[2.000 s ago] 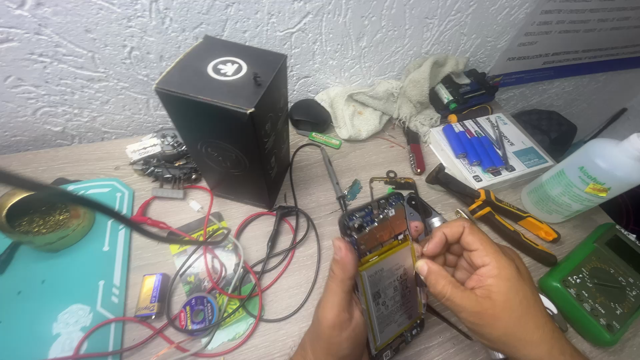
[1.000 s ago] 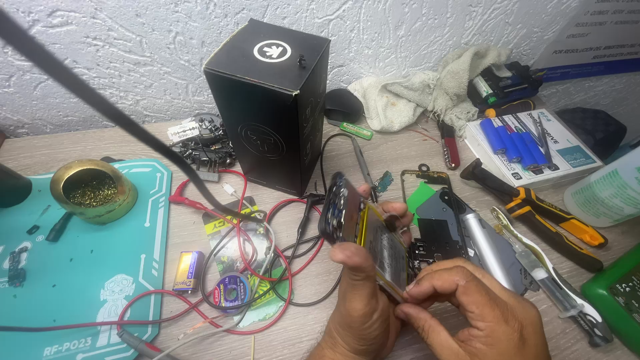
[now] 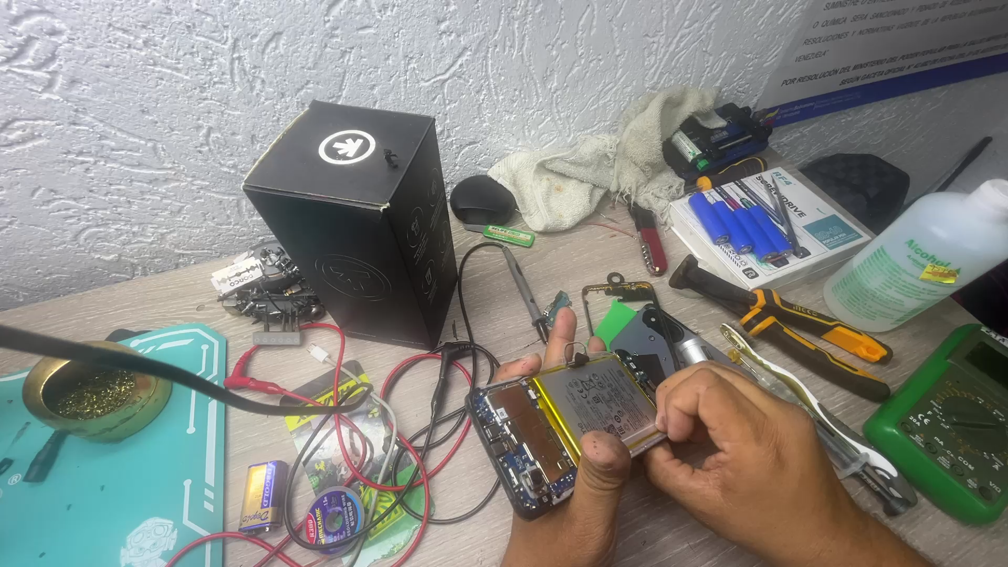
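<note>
An opened smartphone (image 3: 524, 441) lies tilted in my left hand (image 3: 594, 488), its circuit board and a brown shield area exposed. My left thumb presses the near edge, and fingers show past the far edge. The phone's battery (image 3: 602, 398), grey with a yellow border, faces up. My right hand (image 3: 736, 449) has its thumb and index finger pinched together at the right end of the phone, by the battery's corner; whether they grip the edge or something small is hidden. Behind the phone lie a grey phone part (image 3: 646, 346), a green piece (image 3: 616, 321) and a thin metal frame (image 3: 630, 291).
Tangled red and black test leads (image 3: 425, 394), a solder wire spool (image 3: 335, 516) and a 9-volt battery (image 3: 264, 496) lie left. Further left are a brass bowl (image 3: 98, 402) and teal mat (image 3: 205, 441). A black box (image 3: 350, 228) stands behind. Right are pliers (image 3: 795, 323), an alcohol bottle (image 3: 913, 260) and a green multimeter (image 3: 945, 425).
The phone was steeply tilted a second ago; now its open face is turned up toward me. My right hand has moved from its lower edge to its right end.
</note>
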